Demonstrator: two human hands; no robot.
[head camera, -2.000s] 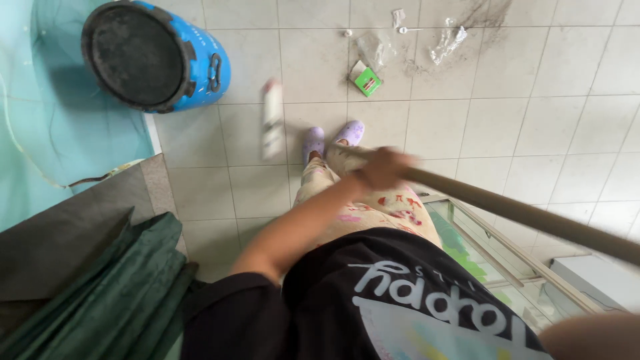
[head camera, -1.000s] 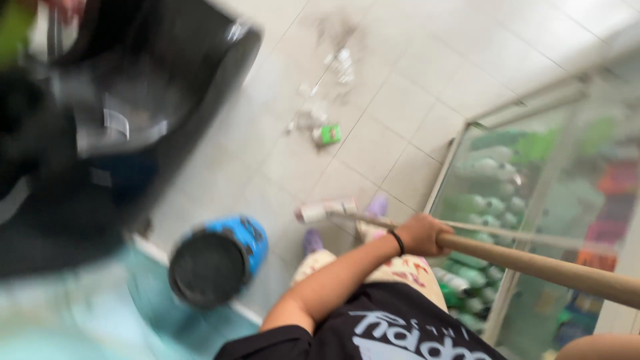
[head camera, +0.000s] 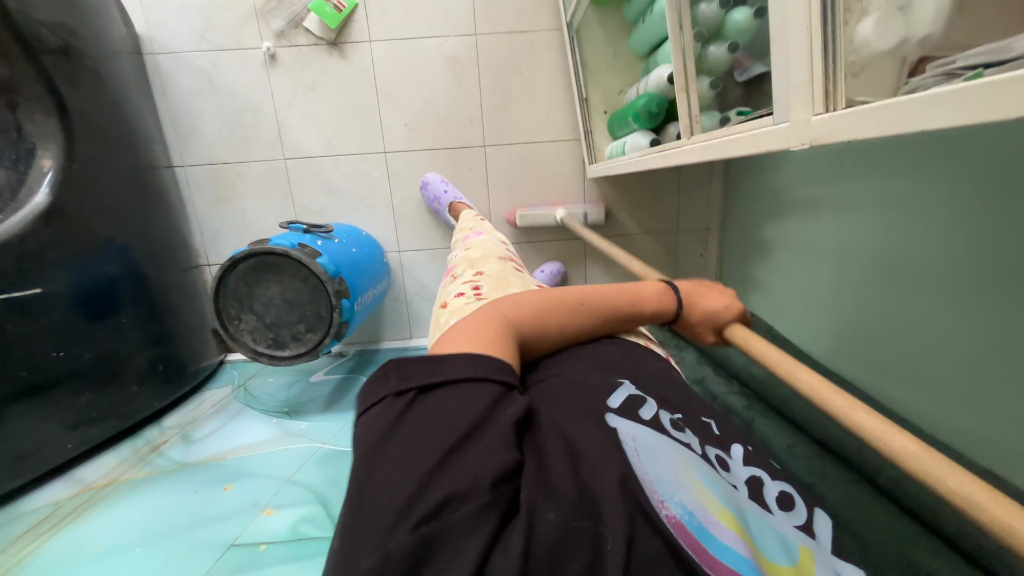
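Observation:
My left hand (head camera: 708, 312), a dark band on its wrist, reaches across my body and is closed around the light wooden handle (head camera: 864, 424) of a floor broom. The handle slants from the lower right up to the broom's white head (head camera: 560, 214), which rests on the floor tiles to the right of my feet. Pinkish bristles show along the head's edge. My right hand is out of view. A purple clog (head camera: 442, 196) is on one foot, and part of the other clog (head camera: 550, 273) shows near the broom head.
A blue drum (head camera: 360, 268) with a black lid stands left of my legs, beside a large glossy black object (head camera: 120, 264). A green box (head camera: 332, 11) and plastic scraps lie at the top. A white-framed glass cabinet (head camera: 688, 150) holding bottles stands upper right, beside a green wall (head camera: 872, 272).
The view has turned strongly. My left hand still grips the handle. The broom head, left of my feet two seconds ago, is now to their right. My feet are farther apart.

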